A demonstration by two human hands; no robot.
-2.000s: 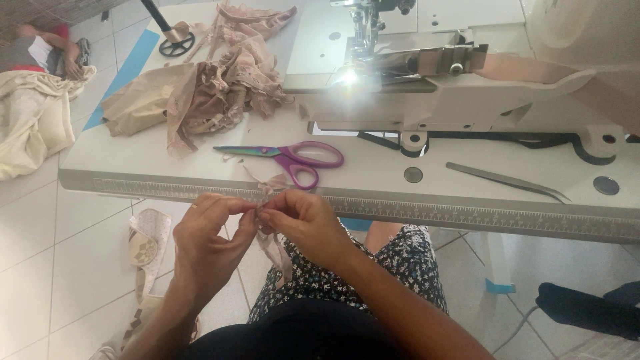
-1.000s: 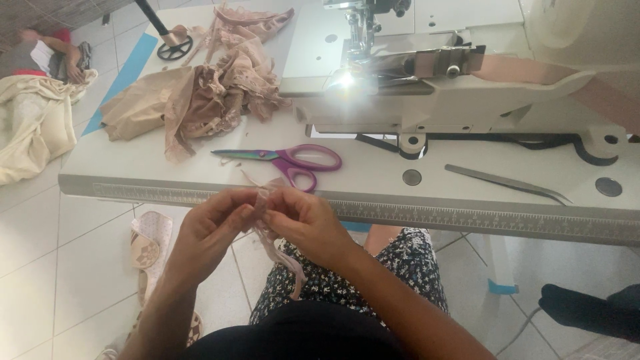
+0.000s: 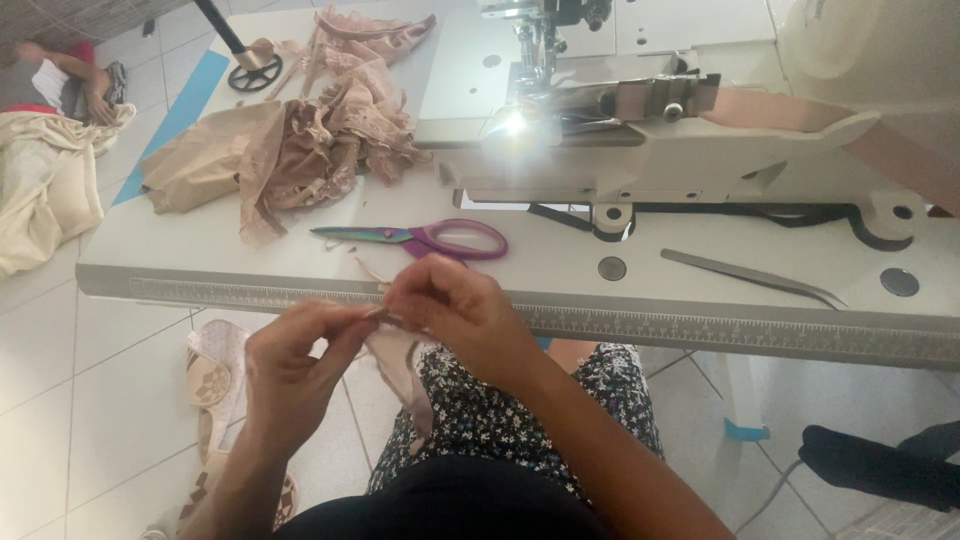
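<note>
My left hand (image 3: 300, 367) pinches one end of a narrow beige fabric piece (image 3: 401, 364) between thumb and finger, over the table's front edge. Close beside it, my right hand (image 3: 457, 315) pinches the same piece, which hangs down toward my lap. Just behind my hands lie scissors (image 3: 375, 234) with purple handles and iridescent blades, partly covered by my right hand. A heap of beige and pink lace-trimmed fabric (image 3: 322, 142) rests at the back left. Bent metal tweezers (image 3: 750, 276) lie to the right.
A sewing machine (image 3: 667, 161) with its lamp lit and a beige band (image 3: 780, 110) fed through a metal guide stands behind. A printed ruler (image 3: 637, 324) runs along the table edge. A black spool stand (image 3: 255, 71) is at the back left. Another person's hand (image 3: 100, 109) shows far left beside cream fabric.
My hands have shifted from close together to slightly apart, with the fabric piece stretched between the fingertips. Its hanging part has changed shape. The scissors and fabric heap have stayed in place.
</note>
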